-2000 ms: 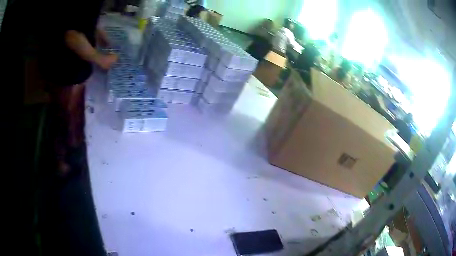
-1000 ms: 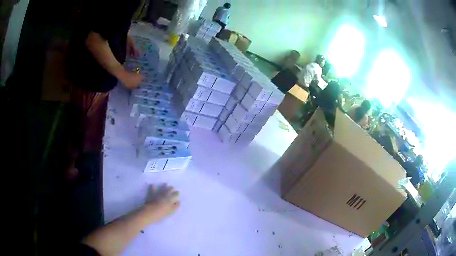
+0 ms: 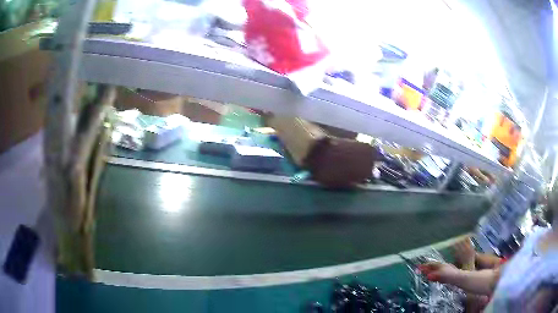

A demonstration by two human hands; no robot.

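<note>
Neither of my hands is in view. Nearest in front of me is the wide dark green conveyor belt (image 3: 202, 220) between pale rails. Below it, on the green bench (image 3: 183, 301), lies a tangled heap of black cables (image 3: 367, 299), cut off by the bottom edge. A pale, shiny tangled heap (image 3: 437, 290) lies to its right. The view is blurred.
A metal post (image 3: 64, 122) with brown cardboard (image 3: 82, 202) stands at left. A shelf (image 3: 202, 76) with a red bag (image 3: 281, 36) crosses overhead. White boxes (image 3: 257, 158) lie across the belt. A person's arm (image 3: 456, 278) reaches in at right. A smartphone (image 3: 21, 254) lies far left.
The view has swung right, from the white table with box rows and the M11 carton to the belt and shelf. My left hand, over the table one second ago, is out of view.
</note>
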